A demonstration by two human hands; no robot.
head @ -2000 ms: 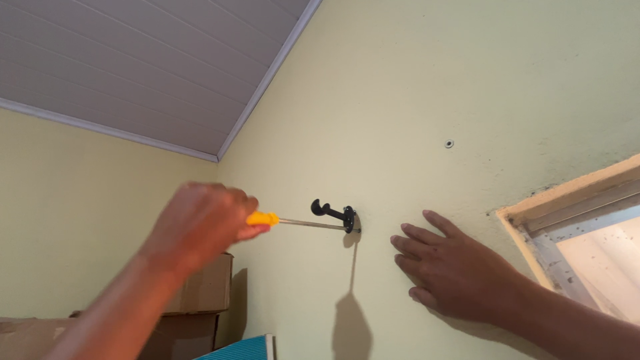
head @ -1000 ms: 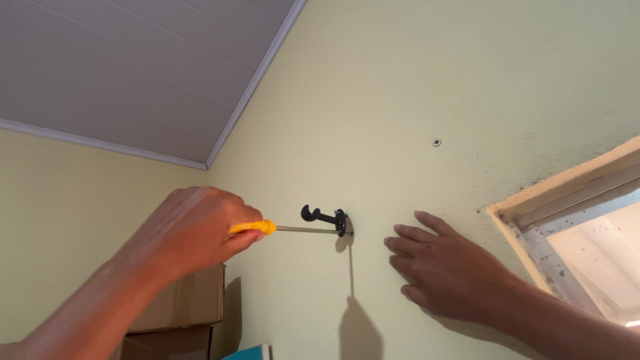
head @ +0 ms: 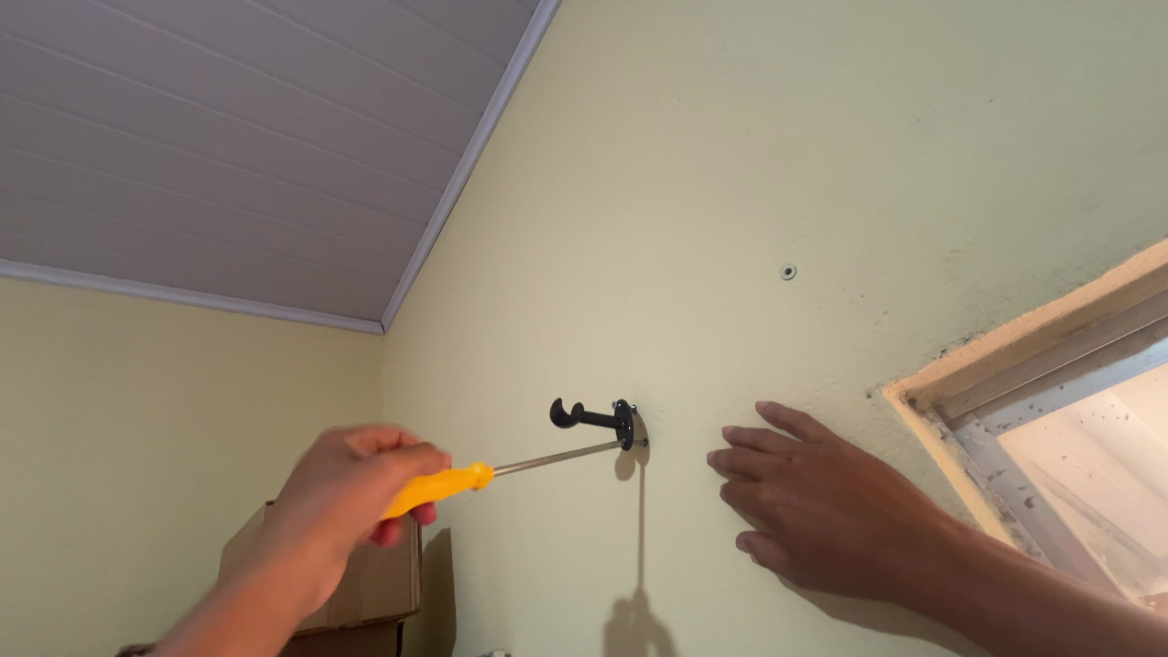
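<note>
My left hand (head: 351, 511) grips the yellow handle of a screwdriver (head: 443, 488). The metal shaft runs to the right, its tip at the lower screw of a black curtain rod bracket (head: 598, 418). The bracket's round base stands slightly off the wall, with screws at its top and bottom, and its hooked arm points left. My right hand (head: 803, 497) rests against the pale wall to the right of the bracket, fingers spread, holding nothing.
A wall plug (head: 788, 272) sits in the wall above my right hand. At the right is a window frame (head: 1004, 383). Cardboard boxes (head: 374, 575) are stacked at the lower left. A panelled ceiling (head: 237, 137) slopes at the upper left.
My left hand has shifted its hold on the screwdriver, and more of the yellow handle shows. The right hand stays against the wall.
</note>
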